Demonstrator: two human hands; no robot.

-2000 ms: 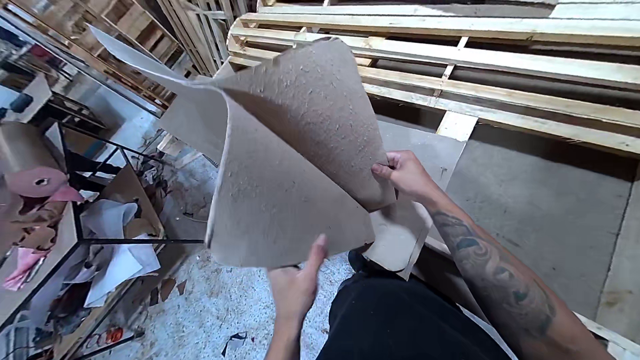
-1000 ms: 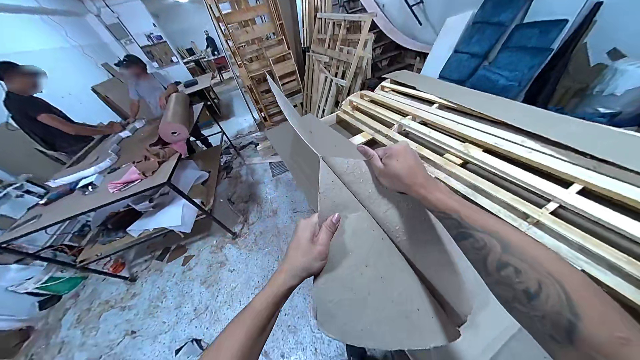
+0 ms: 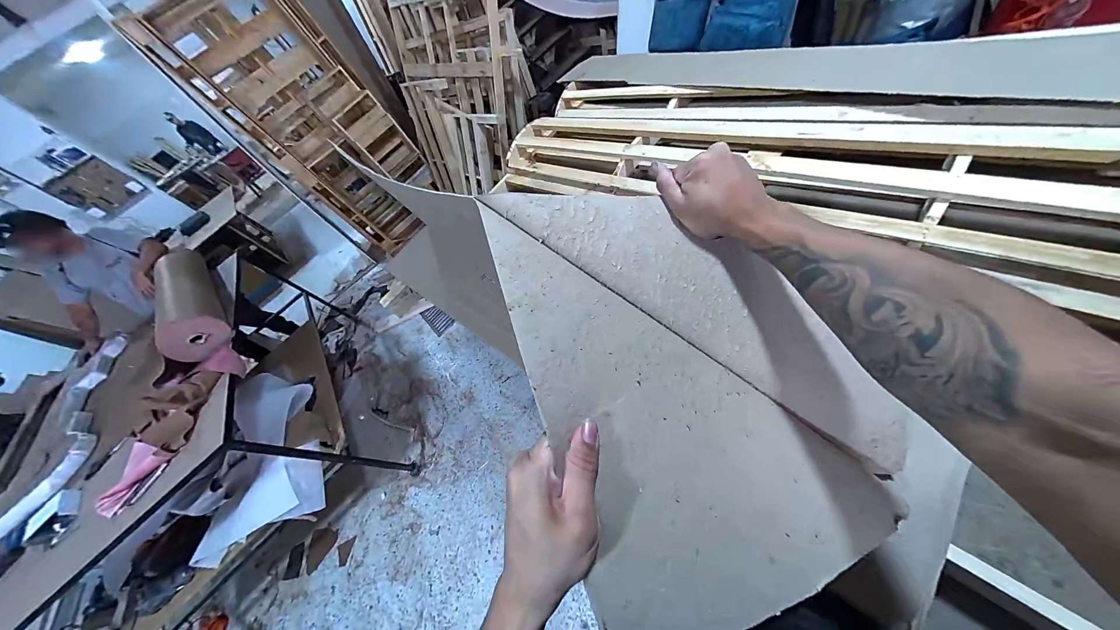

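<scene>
A large folded sheet of grey-brown cardboard [image 3: 647, 385] spans the middle of the head view, creased along a diagonal, with a rough, scuffed upper flap and a torn lower right edge. My left hand [image 3: 556, 507] grips its left edge low down, thumb on the face and fingers behind. At the upper edge, my right hand [image 3: 713, 192] is closed on the flap, its tattooed forearm reaching in from the right. Just beyond the right hand lies a slatted wooden frame [image 3: 857, 184], and another cardboard strip [image 3: 840, 70] rests along its far side.
At left, a work table [image 3: 197, 446] carries a roll of material [image 3: 188, 306], pink scraps and cloth. A person [image 3: 105, 271] stands behind it, and another person [image 3: 194, 133] is farther back. Wooden frames [image 3: 464, 79] lean at the back. Scraps lie on the speckled floor [image 3: 394, 525].
My right hand has moved from the sheet's lower right side, seen two seconds ago, to its upper edge. Both hands keep hold of the cardboard. The view has swung about.
</scene>
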